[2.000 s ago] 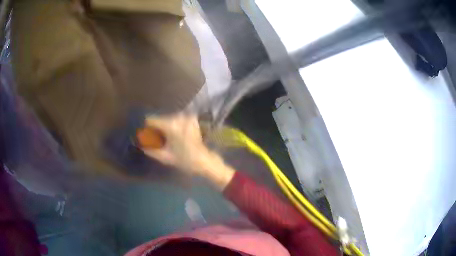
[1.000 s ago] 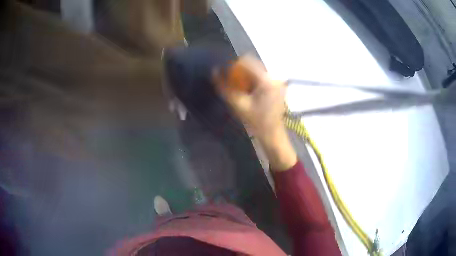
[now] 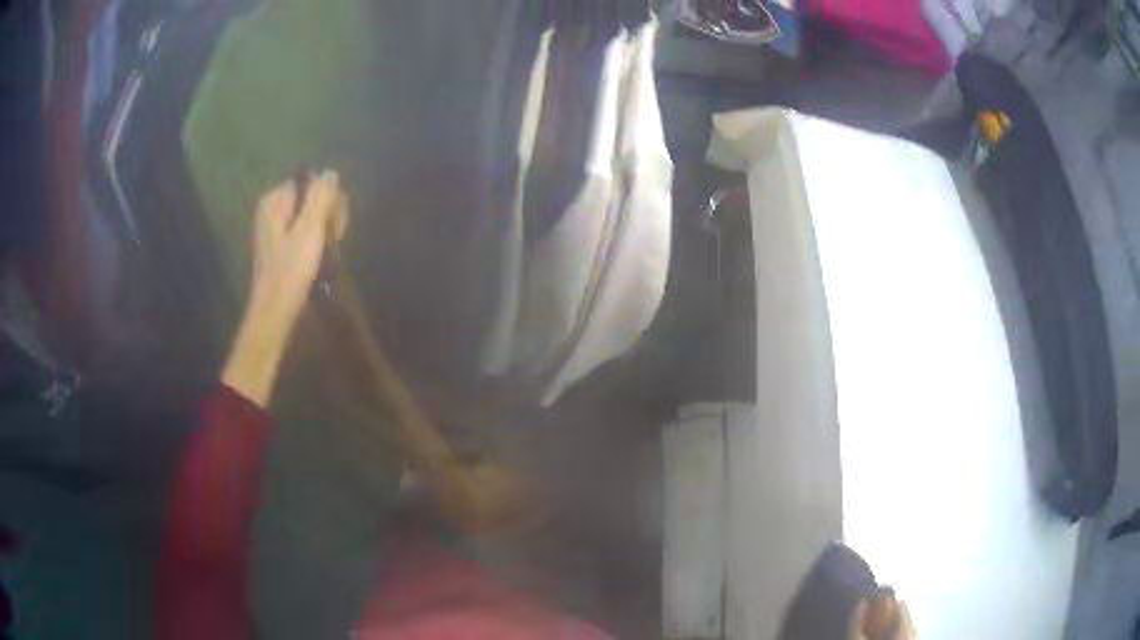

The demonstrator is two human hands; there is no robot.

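My left hand (image 3: 291,238) is raised at upper left, its fingers closed on the upper end of a brown garment (image 3: 394,388). The garment shows as a blurred tan-brown strip running down from the hand to the right. Green cloth (image 3: 269,106) hangs behind and above the hand. My right hand (image 3: 883,615) is mostly cut off by the bottom edge at right. It is closed on the steam iron (image 3: 831,593), whose dark body shows over the near part of the white pressing table (image 3: 938,363). The iron's underside is hidden.
White-edged garments (image 3: 613,238) hang left of the table, beside dark ones. More garments (image 3: 75,163) hang at far left. A long dark padded board (image 3: 1050,300) curves along the table's far side. A pink item (image 3: 875,31) lies at the top.
My left hand has come into view, holding the brown garment. My right hand and the iron have moved down and right to the table. The view has shifted, showing more hanging garments.
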